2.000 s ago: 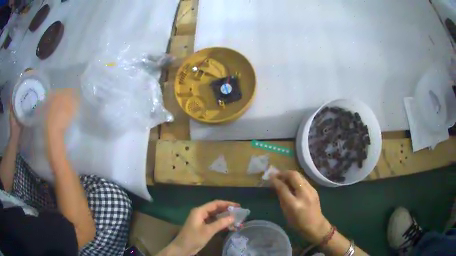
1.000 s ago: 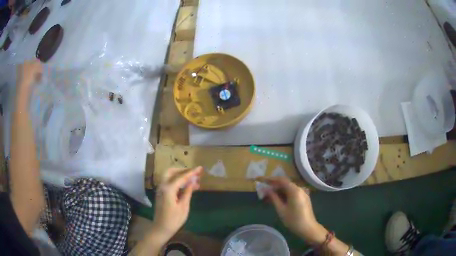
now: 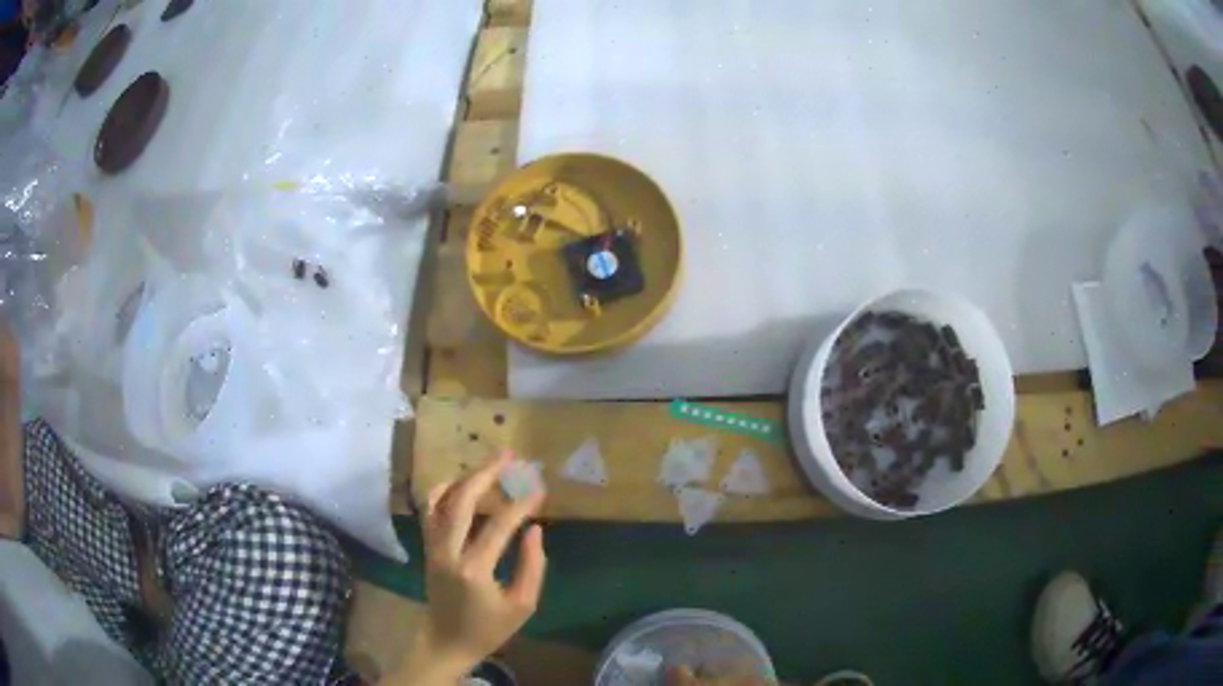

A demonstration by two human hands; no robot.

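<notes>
White translucent triangular pieces [image 3: 585,464] lie on the bare wooden plank; some overlap [image 3: 688,461], and one [image 3: 696,508] hangs over its front edge. My left hand [image 3: 486,570] is open, fingers apart, with its fingertips at another triangle [image 3: 520,480] on the plank. A round translucent tub [image 3: 640,641] sits low at the bottom edge, with pale pieces inside. My right hand [image 3: 711,674] shows only as a small patch of skin in that tub, mostly cut off; whether it holds anything is hidden.
A yellow housing [image 3: 657,215] holds a black square module [image 3: 602,265]. A green strip [image 3: 724,420] lies beside a white tub [image 3: 993,462] of dark parts. Shiny plastic [image 3: 356,255] covers a white round part at left. A neighbour's checkered clothing [image 3: 255,563] and a shoe [image 3: 1072,627] also show.
My left hand moved from the lower tub to the plank, where another triangle now lies. My right hand left a triangle on the plank's edge and moved down into the tub. The neighbour's arm withdrew.
</notes>
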